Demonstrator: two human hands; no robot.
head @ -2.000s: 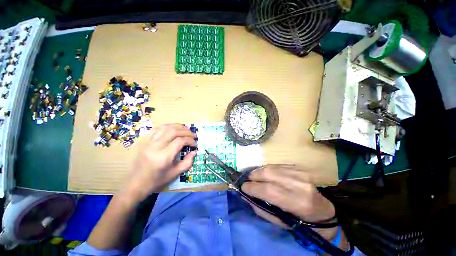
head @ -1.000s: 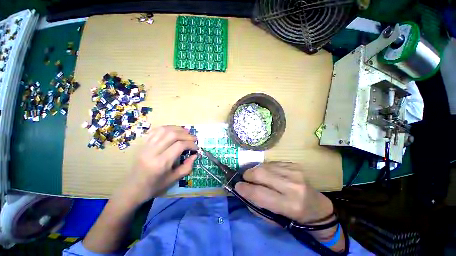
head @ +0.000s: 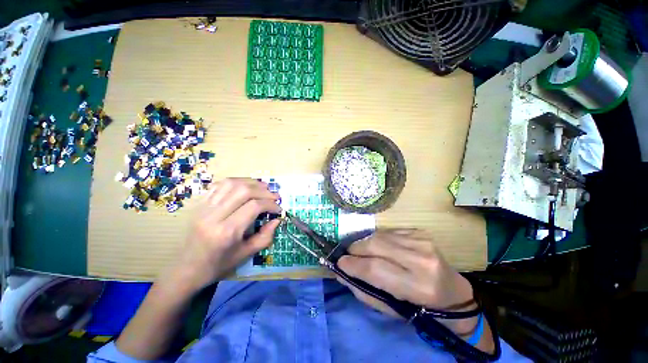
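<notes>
A green circuit board panel [head: 305, 230] lies on a white sheet [head: 355, 225] near the cardboard's front edge, with dark parts along its left side. My left hand [head: 231, 223] is over the panel's left edge, thumb and fingertips pinched close together; whether a small part is between them cannot be told. My right hand [head: 405, 269] holds the soldering iron [head: 323, 244], its dark tip and the thin guide tube pointing left. The tip is at my left fingertips; the exact contact point is too small to tell.
A loose pile of small components [head: 167, 159] lies left on the cardboard [head: 234, 127]. A brown bowl [head: 398, 174] stands beyond the panel. A second green panel [head: 285, 60] lies farther up. The solder feeder [head: 490, 142] with its wire spool [head: 597, 78] stands right, the fan [head: 433, 32] behind.
The iron's tip has moved left from over the panel to my left fingertips since the oldest frame. My left hand stays at the panel's left edge. The camera view has shifted slightly.
</notes>
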